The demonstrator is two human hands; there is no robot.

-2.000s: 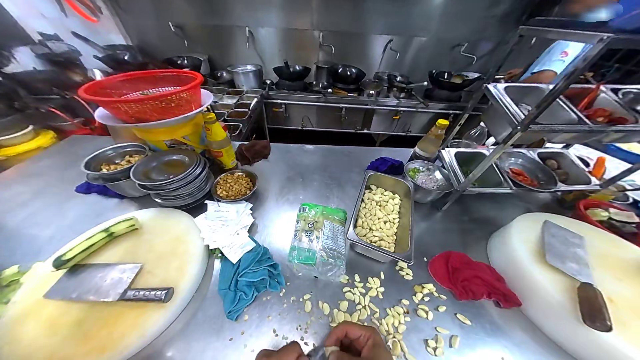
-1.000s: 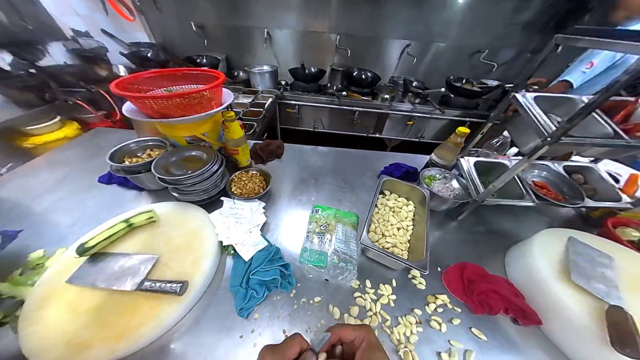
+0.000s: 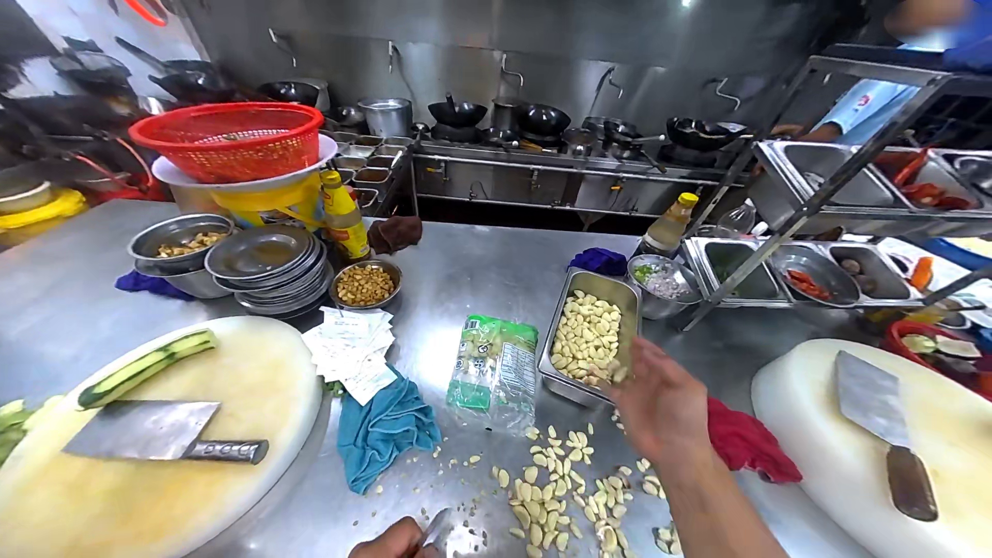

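Observation:
Over the front right edge of a rectangular steel pan (image 3: 552,364) of peeled garlic cloves (image 3: 587,329), my right hand (image 3: 659,395) reaches with its fingers apart. A clove or two lies by its fingertips; whether it still touches any is unclear. My left hand (image 3: 397,539), low at the bottom edge, holds a small knife (image 3: 436,531), only partly in view. Loose garlic cloves (image 3: 542,496) lie scattered on the steel table between my hands. Left of the pan lies a green and clear plastic bag (image 3: 493,368).
At left, a cleaver (image 3: 147,430) and cucumber pieces (image 3: 147,368) lie on a round cutting board (image 3: 256,349). A teal cloth (image 3: 384,430), paper slips (image 3: 353,349) and stacked plates (image 3: 263,256) stand nearby. At right are a red cloth (image 3: 748,442), another cleaver (image 3: 868,395) and a metal rack (image 3: 806,209).
My right hand has moved from beside my left hand at the bottom edge, up and right to the garlic pan. My left hand stays low with the knife.

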